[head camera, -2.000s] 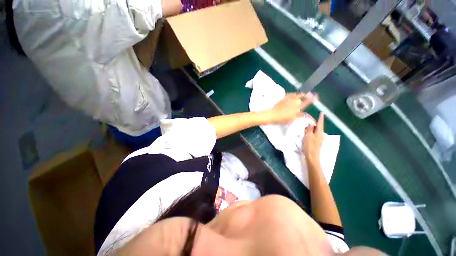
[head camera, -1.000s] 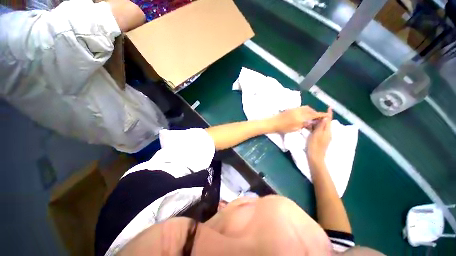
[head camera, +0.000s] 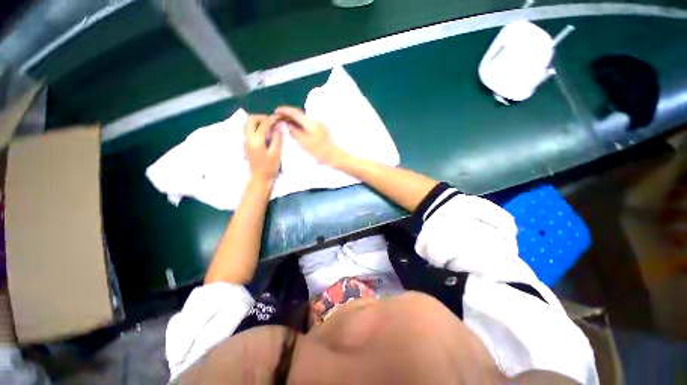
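A creased white cloth (head camera: 343, 113) lies spread on the dark green belt, with one pointed corner towards the metal strip and another at the left. My left hand (head camera: 264, 144) and my right hand (head camera: 307, 135) are over the middle of the cloth, with their fingertips together. Something small and dark shows between the fingers; it is mostly hidden, and I cannot tell what it is. I also cannot tell whether the fingers grip the cloth.
A white moulded item (head camera: 517, 62) with thin prongs and a black lump (head camera: 627, 89) lie on the belt at the right. A cardboard box (head camera: 54, 233) stands at the left. A grey upright (head camera: 207, 45) is beyond the cloth. A blue stool (head camera: 544, 233) is below the belt's edge.
The view has swung to the right; the box now shows at the far left, and the black lump and stool have come into view. My hands remain together over the cloth.
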